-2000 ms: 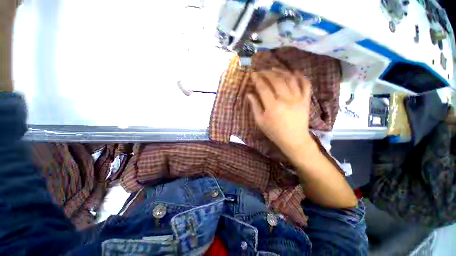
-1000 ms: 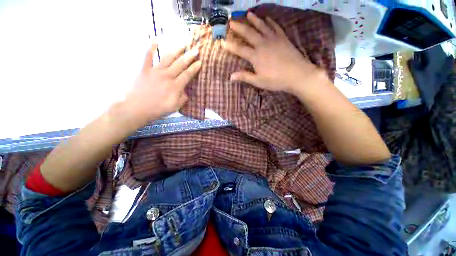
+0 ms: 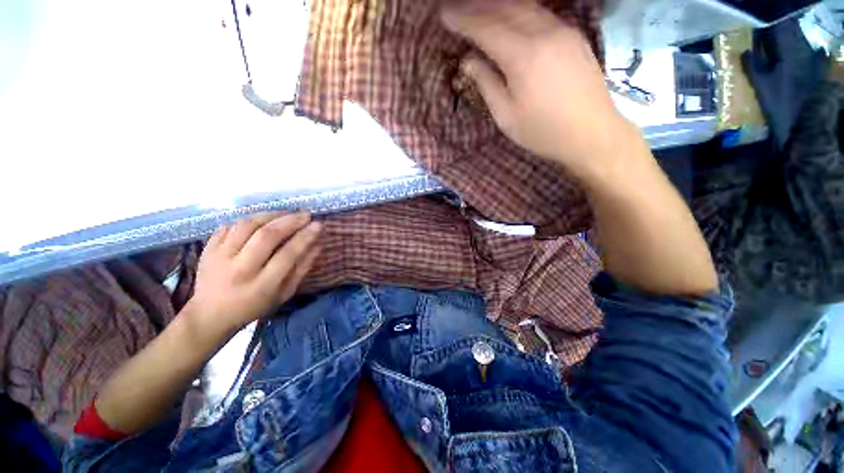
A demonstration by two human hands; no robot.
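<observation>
The brown-red checked garment piece [image 3: 426,120] lies on the white machine table and hangs over its front edge. My right hand [image 3: 546,88] rests on it near the top of the view, thumb bent inward, fingertips blurred; whether it pinches the cloth is unclear. My left hand [image 3: 254,263] lies below the table edge on a checked part [image 3: 389,245] across my lap, its fingers over the cloth. A white strip [image 3: 504,227] shows at the lower edge of the piece. The needle area is out of view above.
The ruler-marked table edge [image 3: 361,195] runs across the middle. At right are a thin metal tool [image 3: 631,90], a dark tray [image 3: 694,85] and a yellow-tan block [image 3: 738,78]. More checked cloth [image 3: 74,333] lies at left. Dark patterned clothing shows at far right.
My left hand has come off the upper cloth, down to the lap cloth. My right hand remains on the garment. The view has tilted down, so the machine head has mostly left it.
</observation>
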